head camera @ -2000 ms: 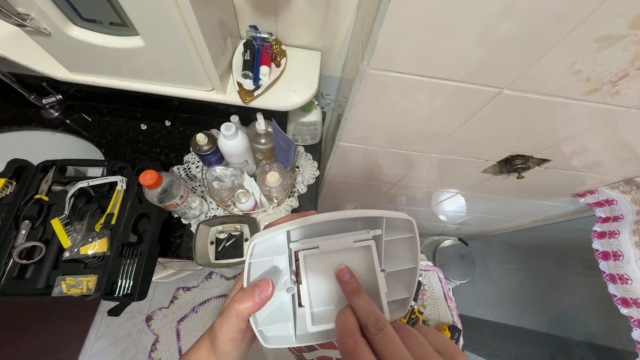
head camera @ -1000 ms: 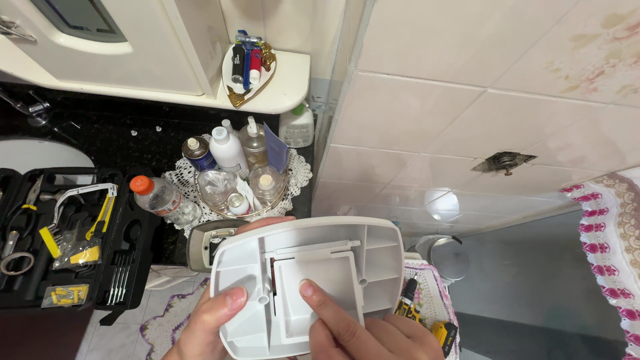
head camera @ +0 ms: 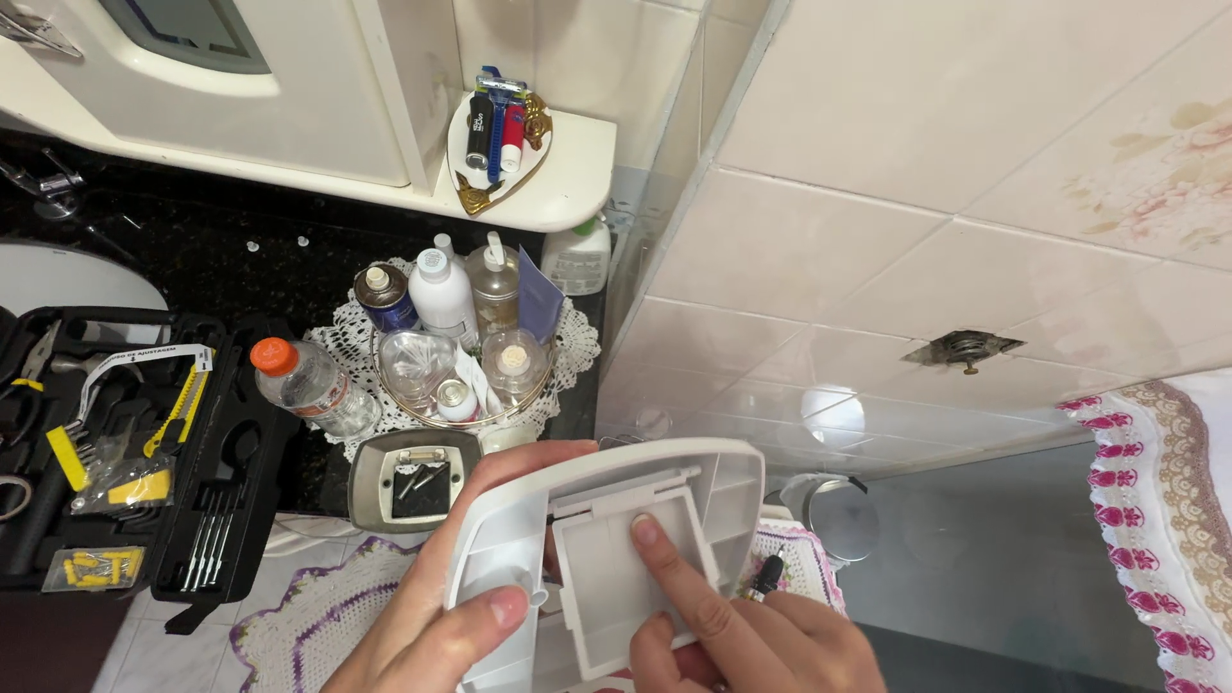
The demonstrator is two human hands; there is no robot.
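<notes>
A white plastic housing [head camera: 746, 481] with ribs inside is held up at the bottom centre, its hollow side facing me. My left hand [head camera: 462, 597] grips its left edge, thumb on the inner face and fingers behind. Hinged near the top of its middle is a square white plastic flap [head camera: 616, 577], tilted within the frame, with a gap along its left side. My right hand [head camera: 741, 616] rests its index fingertip on this flap, the other fingers curled at its lower right edge; whether they pinch it is hidden.
An open black tool case [head camera: 231, 462] lies left, beside a plastic bottle with an orange cap [head camera: 318, 390]. Several bottles stand on a doily [head camera: 337, 337]. A metal-rimmed dish [head camera: 371, 481] holds small metal parts. A valve stem [head camera: 967, 356] juts from the tiled wall. Crocheted mats lie below.
The flap now sits tilted out of line with its opening, where earlier it lay squarer. The housing is turned more, and my right index fingertip stays on the flap.
</notes>
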